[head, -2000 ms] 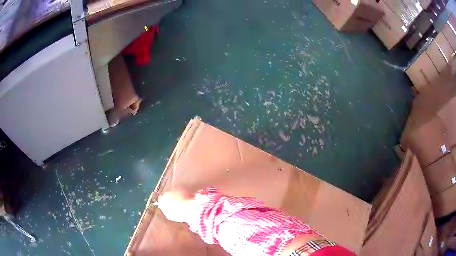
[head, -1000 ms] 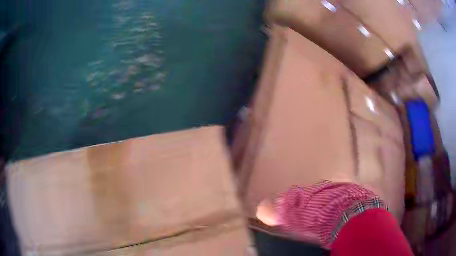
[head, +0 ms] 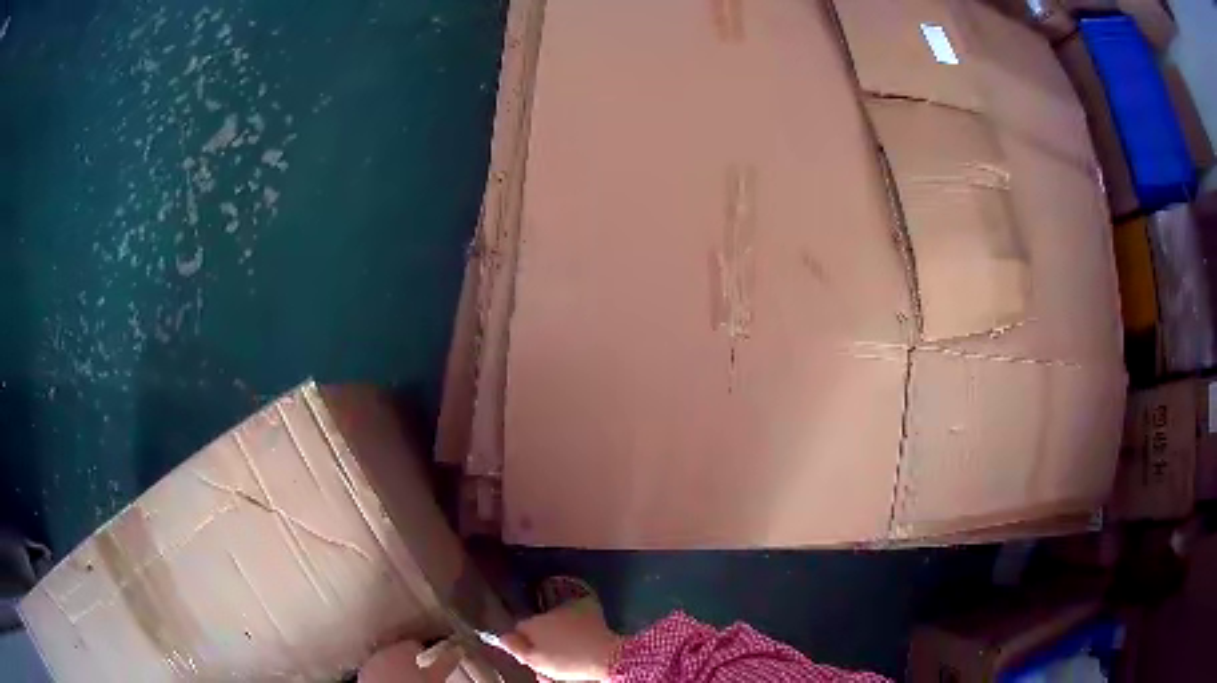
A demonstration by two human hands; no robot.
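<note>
A brown corrugated carton (head: 227, 560) stands tilted at the lower left, with creases and a darker tape band across its face. My right hand (head: 567, 640), in a pink checked sleeve, is closed at the carton's near right edge. A small pale, slim tip, which looks like a utility knife (head: 491, 640), sticks out from its fingers. My left hand (head: 398, 663) is at the bottom edge beside the same carton edge, mostly cut off; its grip cannot be made out.
A broad stack of flattened cartons (head: 641, 267) lies on the green floor (head: 360, 174), with layered edges on its left. A blue bin (head: 1138, 114) and cartons (head: 1158, 447) stand along the right. Another open carton (head: 968, 654) is at the bottom right. A shoe (head: 563, 591) shows near my right hand.
The view has swung right, bringing the flattened stack to the centre. The carton now lies lower left and tilted, with my right hand at its edge. My left hand has come partly into view.
</note>
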